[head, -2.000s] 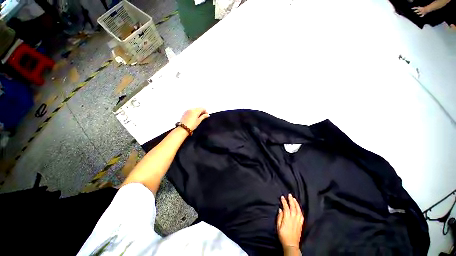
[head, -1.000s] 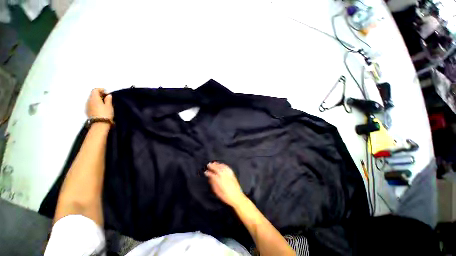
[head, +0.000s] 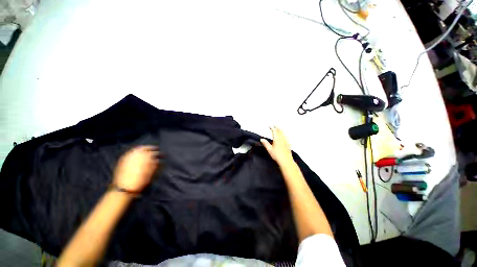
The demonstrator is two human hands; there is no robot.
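Observation:
A large black coat (head: 209,208) lies spread on the white table (head: 172,52), with its shiny lining facing up. The pointed collar part (head: 131,107) sticks out at the top. White table shows through a small opening right of the middle. My left hand (head: 137,169) is over the left-middle of the lining, blurred; whether it grips cloth cannot be told. My right hand (head: 277,146) lies at the coat's upper right edge beside the opening, fingers apart, thumb on the cloth.
A black hanger (head: 319,94), a black dryer-like tool (head: 361,101) and a black-green cone (head: 363,130) lie right of the coat. Cables run down the table. Several cones (head: 410,187) lie lower right near yellow material (head: 384,143). Grey cloth (head: 436,208) hangs at the right edge.
My left hand has left the coat's upper left edge and moved right over the lining. My right hand has moved from the middle to the upper right edge. The coat lies further left in view.

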